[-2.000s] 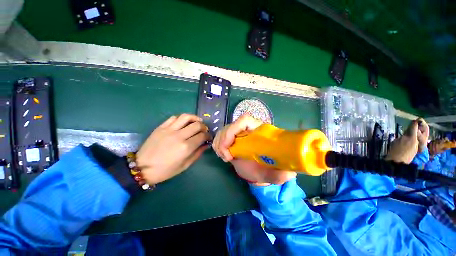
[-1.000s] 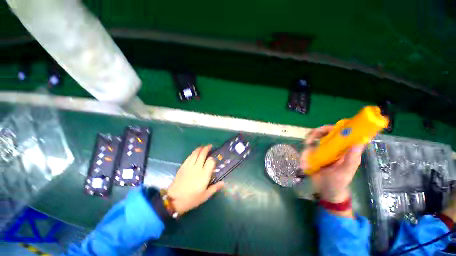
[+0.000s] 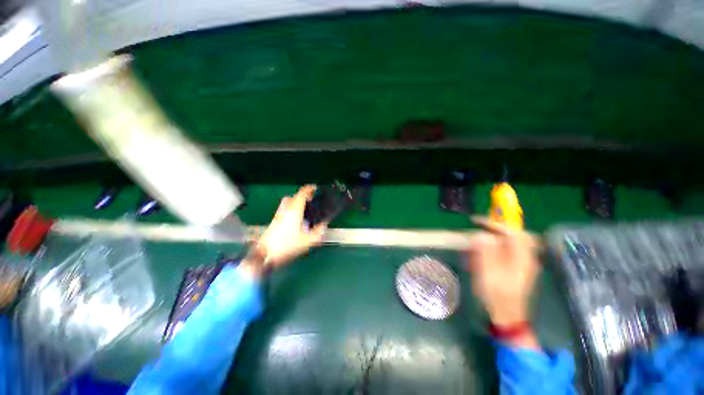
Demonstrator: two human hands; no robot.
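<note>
The head view is blurred. My left hand (image 3: 287, 234) holds a black phone body (image 3: 330, 204) by its left side, over the conveyor's near edge rail. My right hand (image 3: 503, 270) is around the yellow-orange electric screwdriver (image 3: 506, 207), whose barrel shows above the fingers over the belt; its tip is not visible. The round screw dish (image 3: 428, 288) lies on the bench between my hands, full of glittering bits. Waiting phone bodies (image 3: 191, 297) lie at the left, partly hidden by my left sleeve.
Other phone bodies (image 3: 456, 192) lie on the green belt behind the pale rail (image 3: 401, 238). A white wrapped post (image 3: 158, 154) slants down at the left. Clear plastic trays lie at left (image 3: 89, 297) and right (image 3: 617, 285). Another person's blue sleeve (image 3: 675, 370) shows at the right edge.
My left hand has lifted the phone body off the bench and moved it forward to the rail and belt. My right hand has swung the screwdriver upright, pointing away. The view has tilted up.
</note>
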